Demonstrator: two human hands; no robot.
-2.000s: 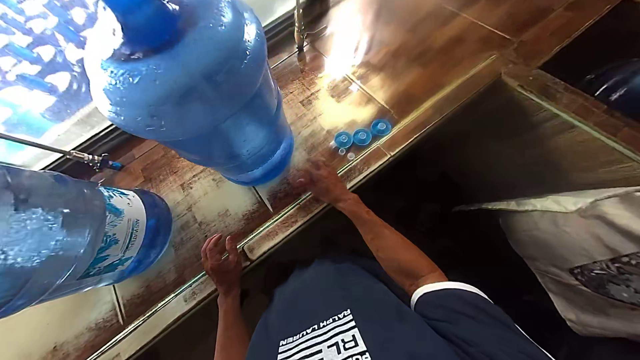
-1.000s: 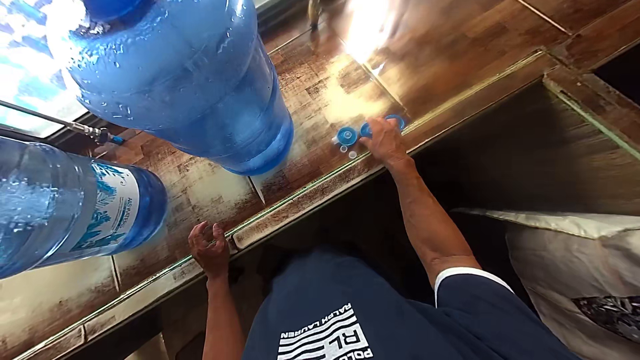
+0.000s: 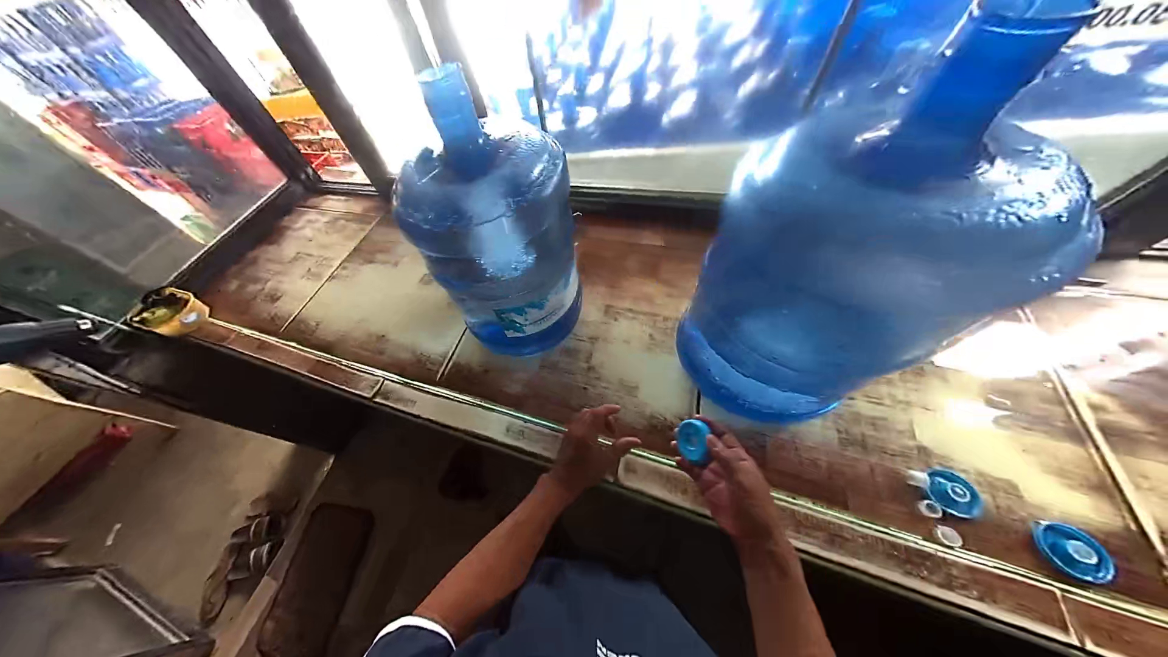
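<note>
Between its thumb and fingers, my right hand holds a blue plastic bottle cap at the counter's front edge. Just left of it, my left hand is raised with fingers apart and nothing in them. Behind my right hand stands a large blue water jug. A second blue water jug with a label stands further left. Two more blue caps, one nearer and one further right, lie on the counter beside small whitish discs.
The tiled counter runs along a window with dark frames. A yellow container sits at its left end. Below on the left are sandals, a dark mat and a board.
My right hand has picked up a blue cap from the row on the counter and brought it left, close to my left hand. The view has swung left.
</note>
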